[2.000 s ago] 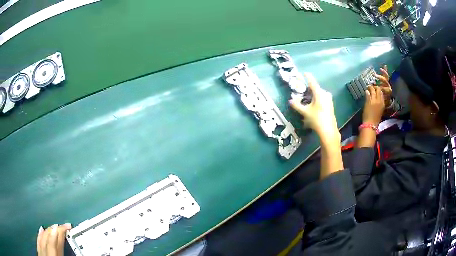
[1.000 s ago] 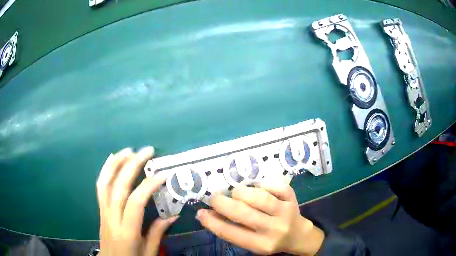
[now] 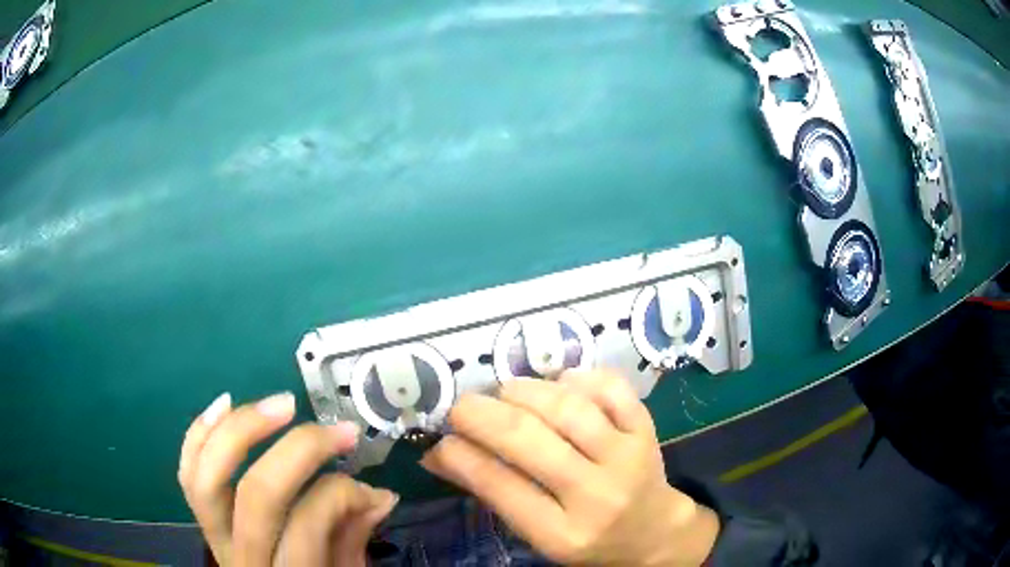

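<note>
A silver-grey metal frame lies on the green bench in front of me, raised long edge away from me. Three round disc units show from the back in its openings, with pale tongues over them. My left hand is at the frame's left end, fingers curled and apart, with a fingertip at the lower left corner. My right hand is over the scalloped near edge. Its thumb and index fingertips meet just below the left disc, by a tiny dark part. Whether they pinch it is hidden.
A part-filled frame with two black-ringed discs and open holes stands to the right on the green bench. Another narrow frame lies farther right. Part of a disc-fitted frame shows at top left. Dark clothing is at the right edge.
My left fingers have loosened from the frame's left end and moved down-left. My right fingertips have shifted slightly left along the near edge. Earlier, my right hand was out at the right-hand frames.
</note>
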